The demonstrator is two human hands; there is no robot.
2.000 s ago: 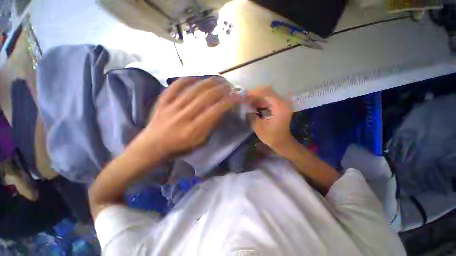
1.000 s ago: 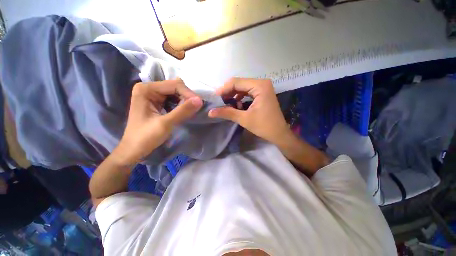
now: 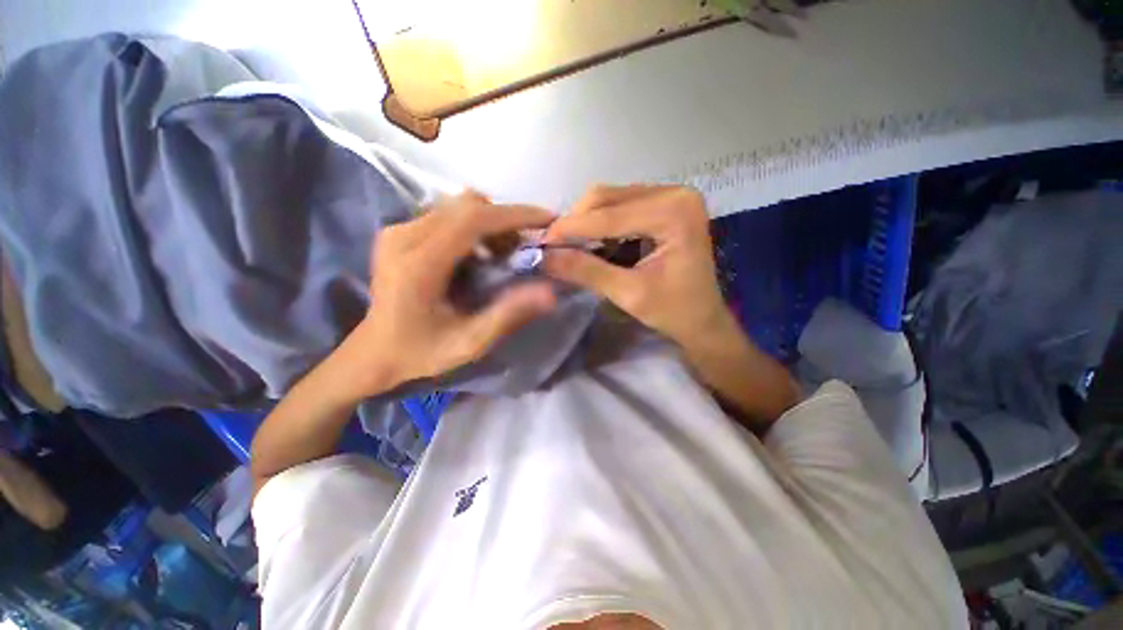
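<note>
A grey-blue garment (image 3: 234,234) lies in loose folds on the left of the table and hangs over its front edge toward my lap. My left hand (image 3: 450,289) is at the garment near the table's front edge, slightly blurred, with thumb and fingers apart around the cloth. My right hand (image 3: 647,259) pinches the garment's edge between thumb and fingers, close beside the left fingertips. A small whitish patch (image 3: 528,259) shows on the cloth between my hands. The exact fold under the fingers is partly hidden.
The tan machine bed (image 3: 493,55) is set in the white table (image 3: 788,117), with printed scale marks along the front. Snips (image 3: 770,15) are cut off at the top edge. A blue crate (image 3: 889,252) stands below the table. Grey pieces (image 3: 1010,320) are heaped at right. Another person's arm (image 3: 31,490) shows at far left.
The view has moved down from the machine head, now out of view. Both hands stay at the garment's edge; my left hand has shifted right toward my right and its grip has loosened.
</note>
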